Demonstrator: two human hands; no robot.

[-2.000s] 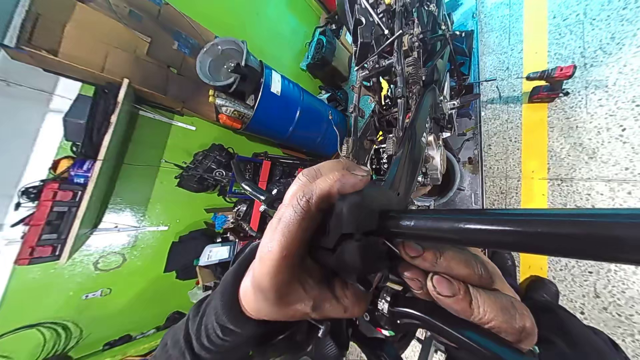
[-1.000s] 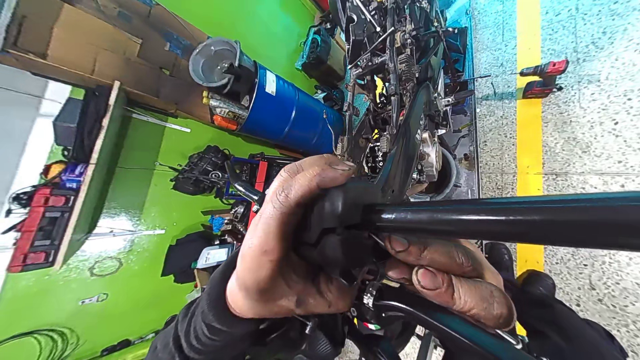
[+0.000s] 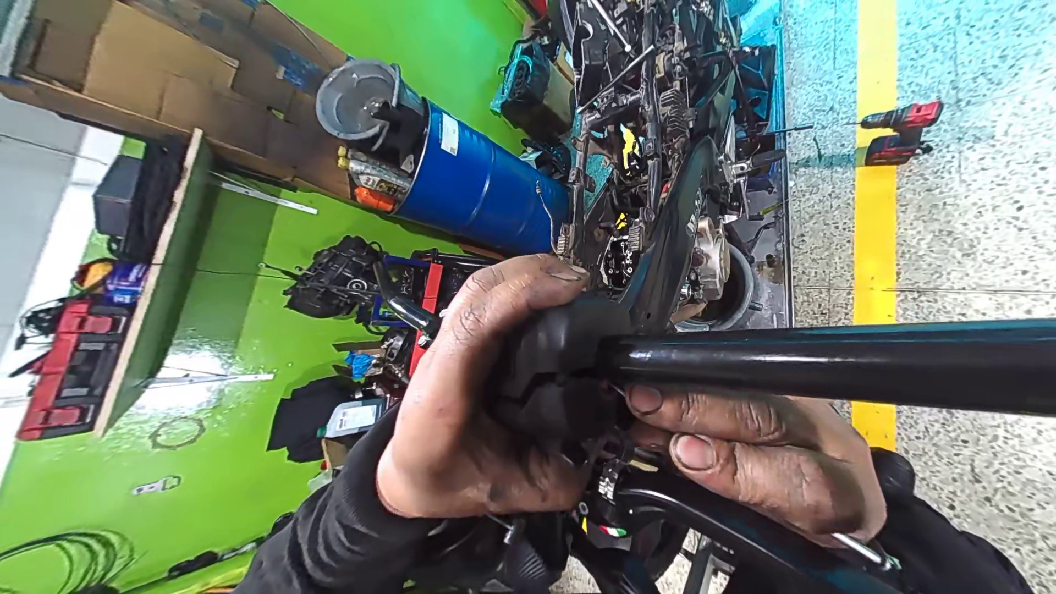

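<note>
My left hand (image 3: pixel 487 396) is wrapped around a black rubber-like part (image 3: pixel 561 363) at the end of a smooth black tube (image 3: pixel 825 363), which runs off the right edge. Below the tube, the fingers of my right hand (image 3: pixel 759 454) touch the underside beside that part; whether they grip anything is hidden. Under my hands, a curved black bar (image 3: pixel 709 511), apparently a motorcycle handlebar, slants toward the lower right. Beyond them lies a partly stripped motorcycle (image 3: pixel 660 165) with bare frame and cables showing.
A blue drum (image 3: pixel 487 181) with a grey bucket (image 3: pixel 355 99) stands by the green wall. A red and black cordless drill (image 3: pixel 903 132) rests on the speckled floor at the yellow line. An engine (image 3: pixel 338 276) and a shelf with a red toolbox (image 3: pixel 74 367) are at left.
Both hands stay at the black part and the tube, with only slight shifts of the fingers. The view has moved a little.
</note>
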